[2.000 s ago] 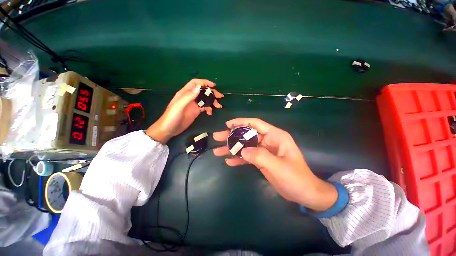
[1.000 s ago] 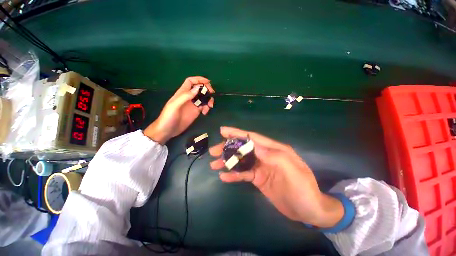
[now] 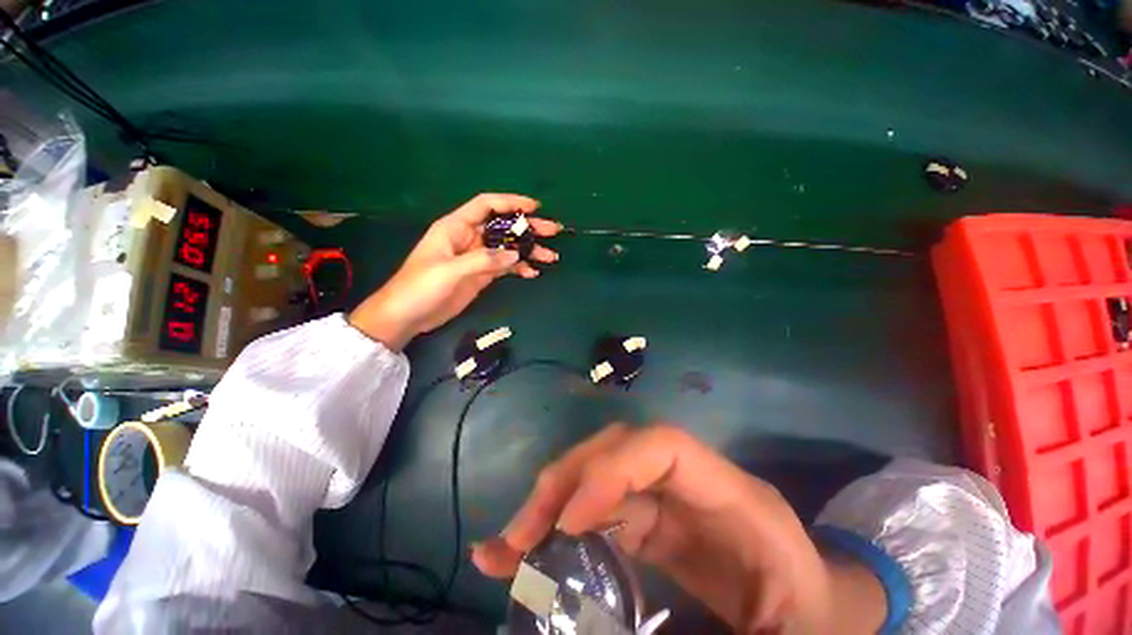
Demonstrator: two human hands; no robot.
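My left hand [image 3: 453,267] holds a round black unit [image 3: 507,233] with pale tape between its fingertips, above the seam of the green bench. My right hand [image 3: 708,509] is low in the picture and close to the camera, holding a larger-looking round unit [image 3: 577,583], shiny, with cream tape, cut off by the bottom edge. Two black wired pucks with cream tape strips lie side by side on the mat, the left puck [image 3: 482,356] and the right puck [image 3: 618,359]. A thin black cable [image 3: 457,471] loops from them towards me.
A power supply [image 3: 186,273] with red digits stands at left, with a clear plastic bag [image 3: 62,261] on it and a tape roll [image 3: 130,471] near it. Loose units lie at mid-right [image 3: 723,248] and far right [image 3: 945,175]. A red compartment tray [image 3: 1049,372] is at right.
My right hand has moved down and nearer the camera with its unit, uncovering the right puck. My left hand stays in about the same place, its unit tilted differently.
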